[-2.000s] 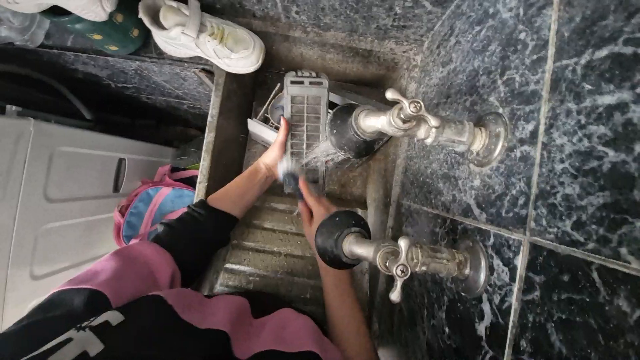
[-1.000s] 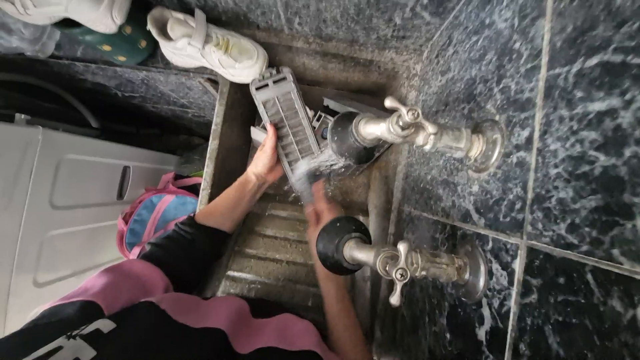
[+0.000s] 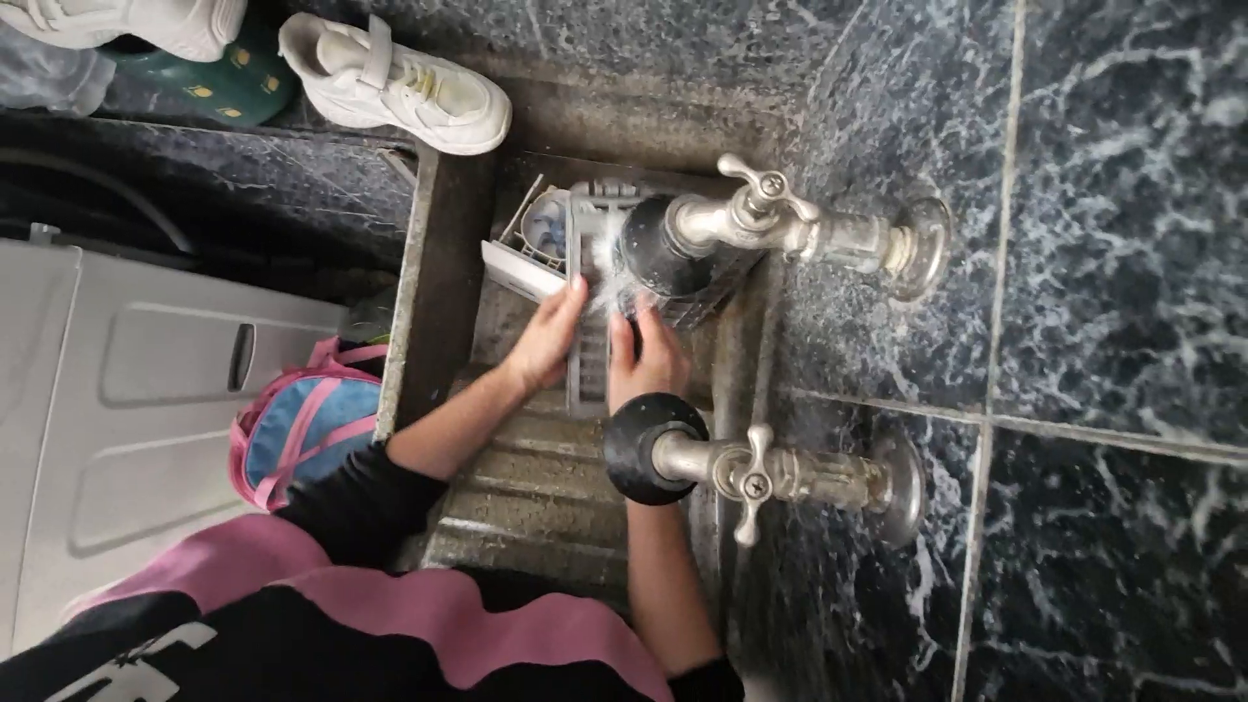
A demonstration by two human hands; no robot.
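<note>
Water runs from the upper tap (image 3: 770,219) over a grey plastic slotted grille (image 3: 588,361) in the concrete laundry sink (image 3: 414,292). My left hand (image 3: 548,336) grips the grille's left edge. At its right side is my right hand (image 3: 648,356), thumb and fingers around something small and dark, too hidden by spray and the tap to name. The grille's upper right part lies behind the black tap end. A white plastic part (image 3: 526,271) and a round bluish piece (image 3: 548,226) rest in the sink, left of the grille. The lower tap (image 3: 756,473) hangs above my right wrist.
White shoes (image 3: 400,88) stand on the ledge at the upper left, beside a green item with yellow marks (image 3: 219,83). A white appliance (image 3: 166,390) and a pink and blue bag (image 3: 312,429) are left of the sink. Dark marbled tiles (image 3: 1102,214) line the right side.
The grille, tilted one second ago, is now upright in the view and farther under the upper tap. My left hand has moved with it. The white part at its left shows more fully.
</note>
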